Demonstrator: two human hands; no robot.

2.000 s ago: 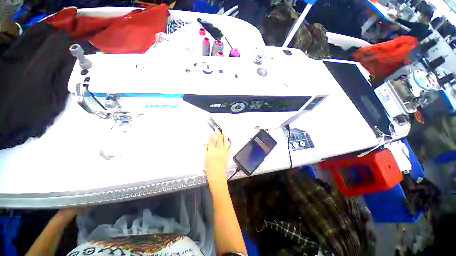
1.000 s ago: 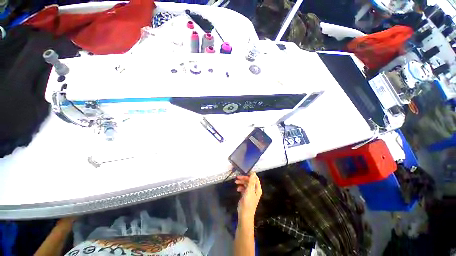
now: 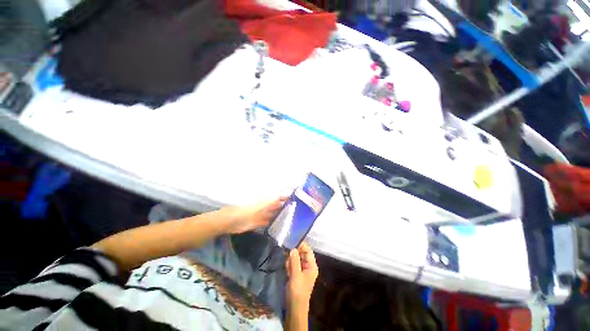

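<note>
A smartphone [image 3: 301,212] with a lit screen is held tilted above the table's front edge. My left hand [image 3: 262,213] grips its left side, with the fingers partly hidden behind it. My right hand [image 3: 302,264] holds its lower right corner. A dark cord hangs below the phone. Dark slim thread snips [image 3: 347,191] lie on the white table [image 3: 162,152] just right of the phone.
The white sewing machine [image 3: 310,123] with a black control panel [image 3: 420,183] stands behind the phone. Pink-ended thread cones [image 3: 386,92] are behind it. Dark cloth [image 3: 149,48] and red cloth [image 3: 291,35] lie at the back left. A switch box [image 3: 442,249] is at the right.
The phone has been lifted off the table and moved left, its screen now lit. My left hand has come up from below the table edge to it. The view has swung left and tilted.
</note>
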